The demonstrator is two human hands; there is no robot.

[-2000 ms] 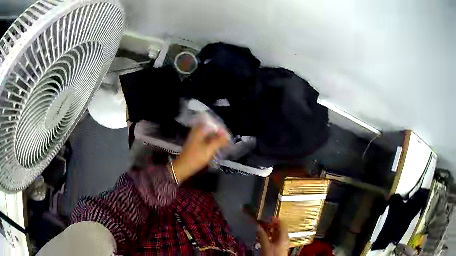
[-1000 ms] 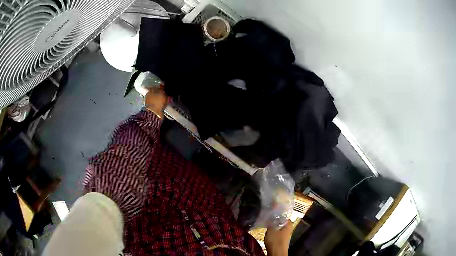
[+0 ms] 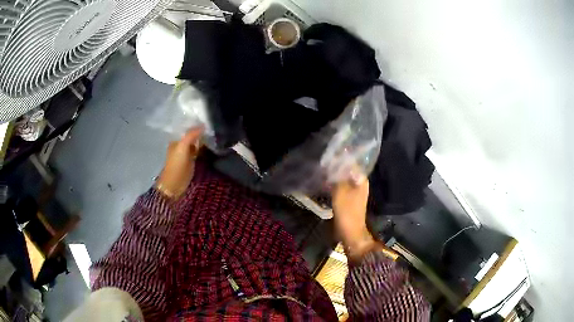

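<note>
A clear plastic bag (image 3: 362, 135) is held in my right hand (image 3: 352, 195), in front of and over the dark cloth. My left hand (image 3: 182, 157) grips crinkly clear plastic (image 3: 195, 107) with something whitish in it, at the left end of the cloth. I cannot tell whether both hands hold one bag or two. A large heap of black cloth (image 3: 399, 151) lies on a pale basket or crate, whose rim (image 3: 308, 204) shows below. The bag blurs part of the cloth.
A white fan (image 3: 82, 31) stands at the upper left beside a white round base (image 3: 160, 53). A round container (image 3: 283, 33) sits behind the cloth. A wall (image 3: 491, 94) runs along the right. A wooden-edged table (image 3: 503, 283) stands lower right.
My right hand has moved up and forward with the plastic, over the cloth. My left hand has moved slightly down and left, with more plastic showing around it.
</note>
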